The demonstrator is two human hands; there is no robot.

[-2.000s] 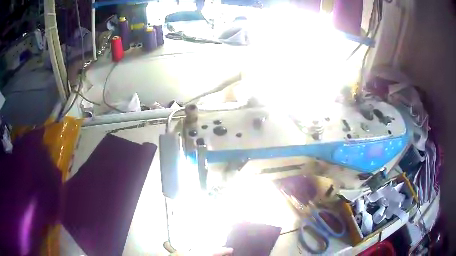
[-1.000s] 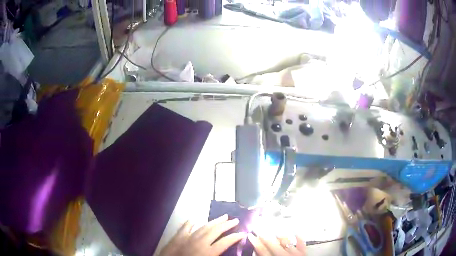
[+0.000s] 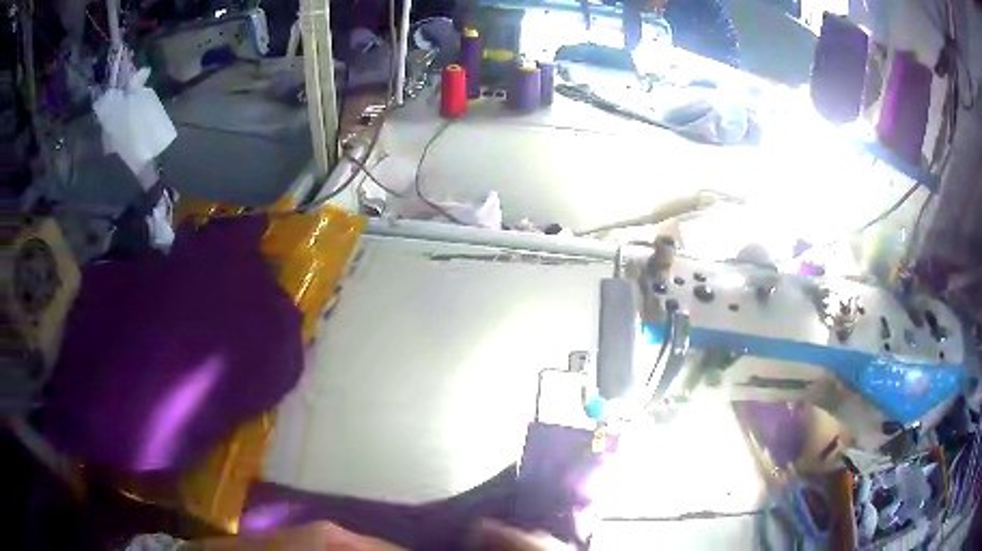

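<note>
The dark purple fabric panel [image 3: 431, 519] lies along the table's front edge, cut off by the frame. The small purple piece [image 3: 551, 474] lies at its right end, by the needle area of the white sewing machine [image 3: 775, 312]. Glare hides the needle and presser foot. My left hand [image 3: 307, 536] is at the panel's lower left edge, blurred and mostly cut off by the bottom of the picture. My right hand [image 3: 517, 538] shows only as blurred fingers at the bottom, over the fabric just below the small piece. Finger grips are unclear.
A purple stack [image 3: 172, 344] sits on yellow plastic [image 3: 323, 253] at left. Blue-handled scissors [image 3: 808, 511] and a scrap box [image 3: 899, 500] are at right. A red spool [image 3: 453, 92] and purple spools [image 3: 524, 88] stand behind. A pale rail [image 3: 485, 239] runs behind the machine.
The large panel has moved from the table left of the machine down to the front edge, beside the small piece. My left hand has moved left, my right hand slightly left and lower. The view has shifted.
</note>
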